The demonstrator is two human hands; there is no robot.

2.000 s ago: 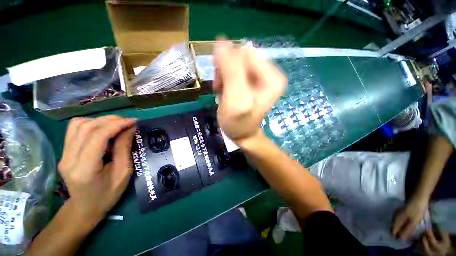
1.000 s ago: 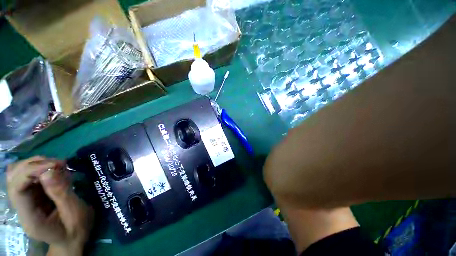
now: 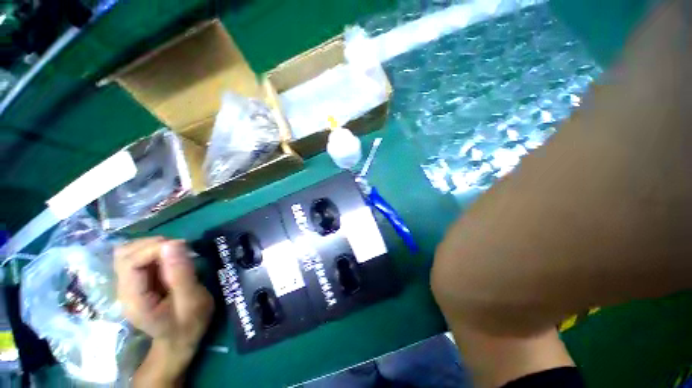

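Note:
My left hand (image 3: 165, 295) is curled just left of the fixtures, slightly blurred. Thumb and forefinger are close together, and I cannot tell whether something small is between them. My right hand is out of the picture; only my bent right arm fills the right side. Two black assembly fixtures (image 3: 307, 269) lie side by side, with white lettering, pale labels and two dark oval recesses each. Blue-handled side cutters (image 3: 392, 220) lie at the fixtures' right corner. A white dispensing bottle (image 3: 344, 148) with a yellow tip stands behind them, beside a thin metallic tool (image 3: 371, 158).
Open cardboard boxes (image 3: 250, 176) holding clear bags stand behind the fixtures, one with a raised brown flap. A clear blister tray (image 3: 485, 144) lies at the back right. A clear plastic bag with coppery-dark parts (image 3: 76, 292) is at far left. A small pale strip (image 3: 218, 349) lies near the front.
My right hand has left the picture from above the right fixture, and my raised arm now covers the right side. My left hand stays beside the fixtures. The view has shifted and turned.

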